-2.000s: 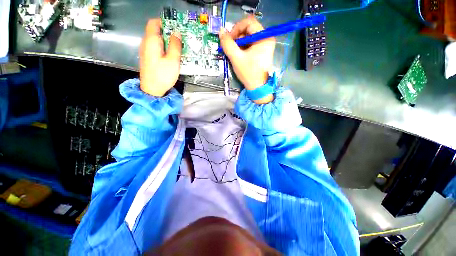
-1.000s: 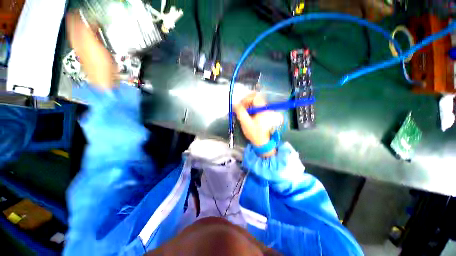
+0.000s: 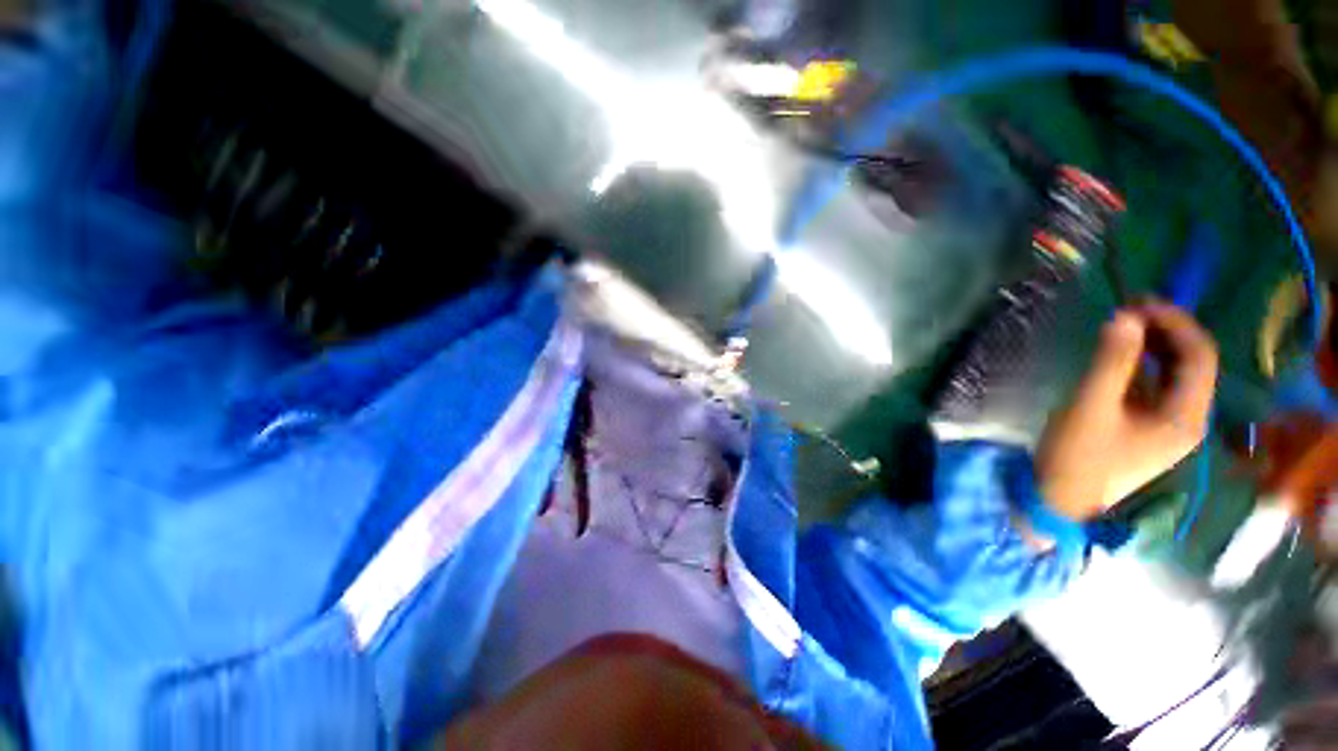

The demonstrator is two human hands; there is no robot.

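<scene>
The picture is strongly blurred. My right hand [image 3: 1133,418], with a blue strap at the wrist, is over the right part of the bench, fingers curled together. A short blue streak, the blue marker pen [image 3: 1196,272], shows at its fingertips. The black remote control [image 3: 1020,301] lies left of this hand, apart from it. A bright blue cable [image 3: 1086,62] arches behind both. My left hand is not in view; only the blue sleeve shows at the left. No circuit board can be made out in front of me.
A yellow-tipped plug [image 3: 822,82] lies at the back of the green bench [image 3: 660,228]. A yellowish ring [image 3: 1281,326], an orange-red box [image 3: 1303,458] and a white crumpled piece [image 3: 1255,543] are at the right. The bench's front edge runs diagonally at the upper left.
The view has swung to the right. My right hand has moved right, past the remote control, with the blue pen. My left hand, earlier over the boards at the left, has left the picture.
</scene>
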